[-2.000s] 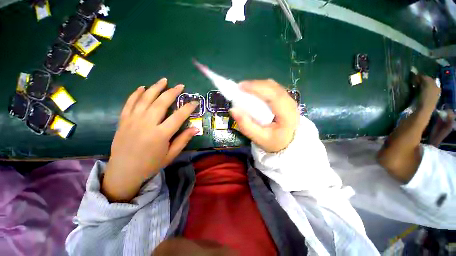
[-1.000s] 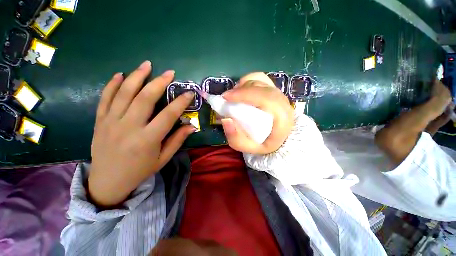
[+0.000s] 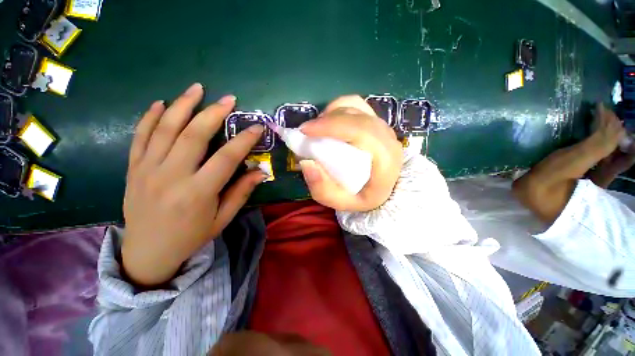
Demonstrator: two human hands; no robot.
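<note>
Several black rounded-square watch housings stand in a row across the bench in front of me. My left hand is spread, its index fingertip on the leftmost housing and its thumb at that housing's yellow-edged battery. My right hand grips a white glue bottle, its pinkish tip pointing left at the right upper edge of the leftmost housing. The second housing lies beside the tip. Two more housings show right of my right hand; the hand hides part of the row.
More housings with silver-white batteries lie along the left edge of the green bench. A single housing with a battery lies at the right. Another person's arm rests at the bench's right edge.
The bottle tip has come down from above the row to the leftmost housing's edge, and my right hand has turned with it. The view has shifted; my left fingertip stays on that housing.
</note>
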